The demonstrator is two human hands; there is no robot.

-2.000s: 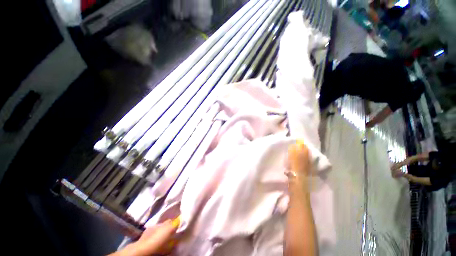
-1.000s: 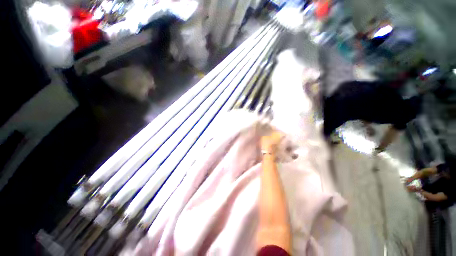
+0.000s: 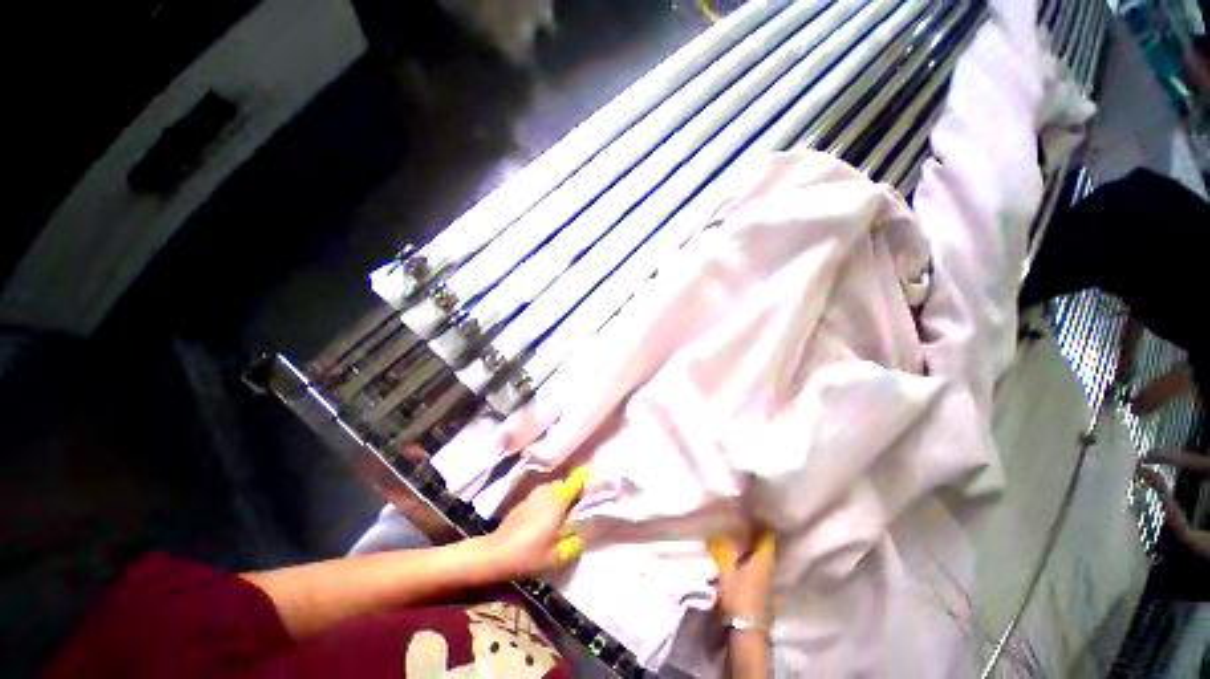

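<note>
A pale pinkish-white cloth [image 3: 823, 438] lies loose and crumpled over the near part of the metal tubes. My left hand [image 3: 537, 528], with yellow finger bands, holds the cloth at its near left edge, by the end rail. My right hand [image 3: 746, 570], also with yellow bands, holds the cloth a little to the right; its fingertips are partly in the folds. Several covered tubes [image 3: 604, 212] run from the near left to the upper right, with small metal end fittings [image 3: 449, 303]. Uncovered shiny tubes [image 3: 892, 100] show beyond the cloth.
The end rail [image 3: 348, 431] runs along the table's near end. At the right, a neighbouring table bears pale cloth [image 3: 1062, 504] with a thin rod [image 3: 1048, 551] on it. A person in black [image 3: 1128, 252] leans over it; other hands show at the right edge. Dark floor is at left.
My right hand has come back from far up the cloth to the near edge. My left hand, out of view one second ago, is back on the cloth. The view has shifted.
</note>
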